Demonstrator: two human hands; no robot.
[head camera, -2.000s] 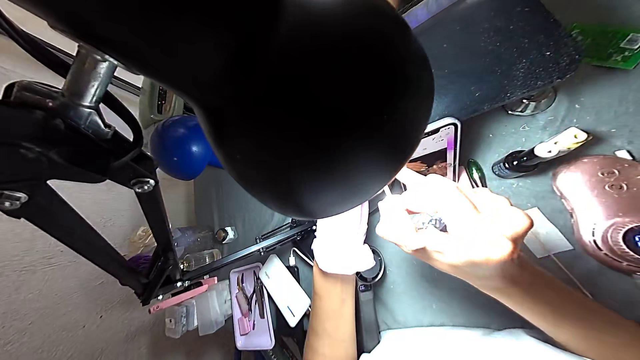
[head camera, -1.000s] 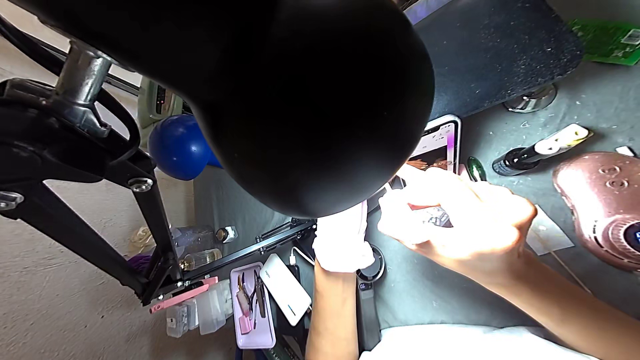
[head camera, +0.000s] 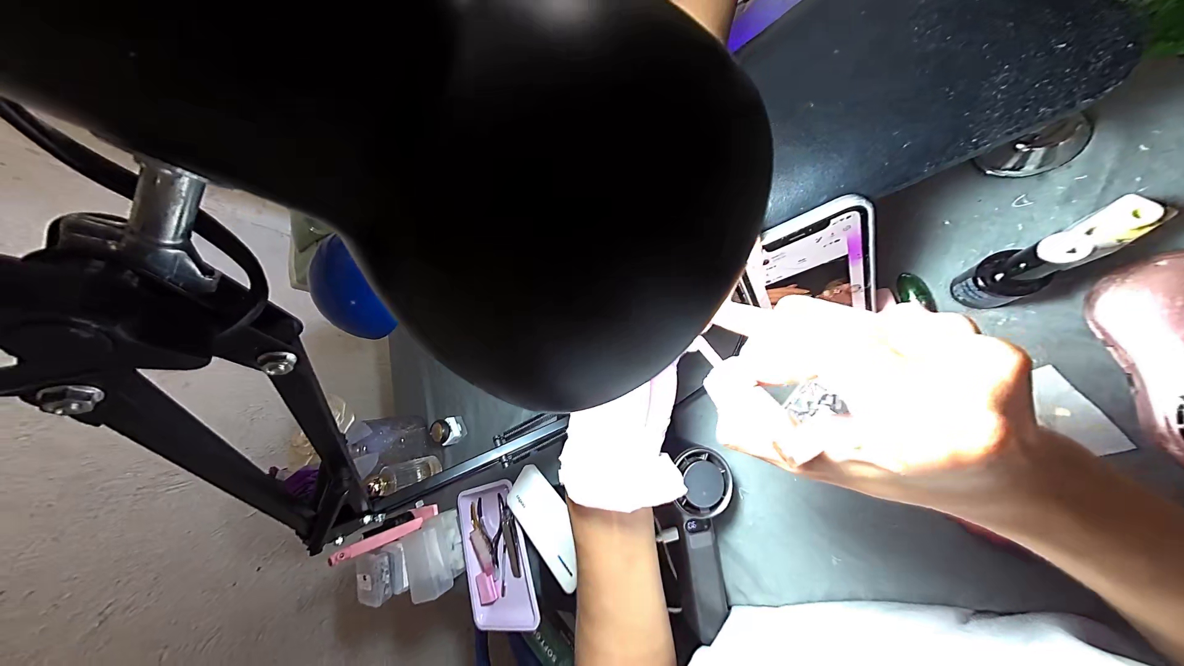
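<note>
A large black lamp head (head camera: 592, 203) covers the middle of the view and hides what lies beneath it. My left hand (head camera: 620, 453), in a white glove, comes up from below, its fingers hidden under the lamp; whether it holds anything cannot be told. My right hand (head camera: 879, 379), strongly overexposed, is bent with its fingertips at the lamp's edge. A thin light-coloured stick or handle (head camera: 709, 351) shows at its fingers, and something silvery and crumpled (head camera: 818, 401) lies against the palm. A smartphone (head camera: 823, 254) with a lit screen is just beyond the right hand.
A padded dark rest (head camera: 925, 92) on metal feet stands at the top right. Right of my hand are a black bottle (head camera: 986, 279) and a pink device (head camera: 1147, 342). Below left lie a lilac tray (head camera: 511, 614) of tools, a white power bank (head camera: 546, 527) and a small fan (head camera: 705, 483). The lamp's jointed arm (head camera: 213, 444) fills the left.
My right hand has shifted slightly over the table, its fingers still near the lamp's edge. The left hand has stayed in about the same place.
</note>
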